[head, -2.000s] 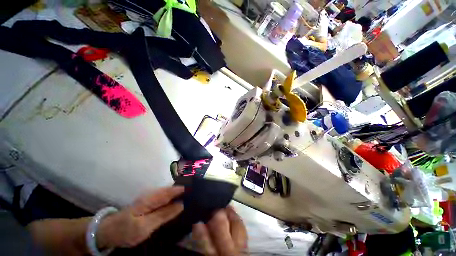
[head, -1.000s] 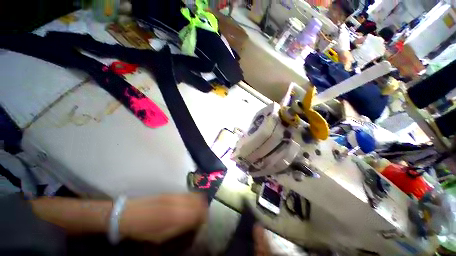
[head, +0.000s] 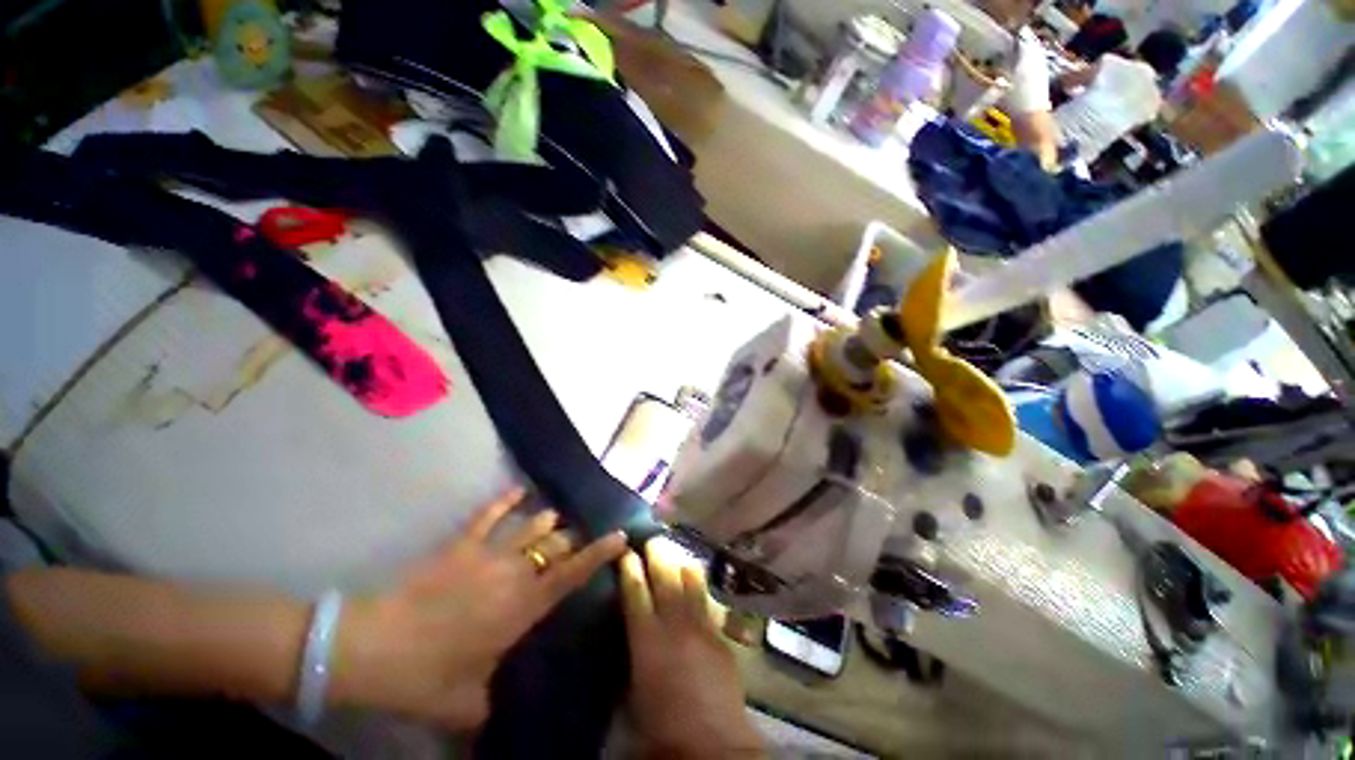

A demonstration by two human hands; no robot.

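A black fabric strip [head: 498, 364] runs from the back of the table to the needle area of the white sewing machine [head: 788, 475]. My left hand [head: 453, 609], with a bracelet and a ring, holds the strip down, its fingertips close to the needle area. My right hand [head: 676, 653] holds the strip's right edge beside it, fingertips under the machine head. A wider black part of the fabric [head: 557, 683] hangs between my hands towards me. The needle and presser foot cannot be made out clearly.
A strip with a pink printed end [head: 387, 364] and a red loop [head: 302, 226] lie at the left. A black bundle with a neon green tie [head: 520, 89] is at the back. A smartphone [head: 810, 641] lies behind the machine head. Yellow blades [head: 951, 364] sit on top.
My hands have moved up to the needle area and onto the strip. The pink-patterned patch there is now out of sight. The machine head appears larger and closer.
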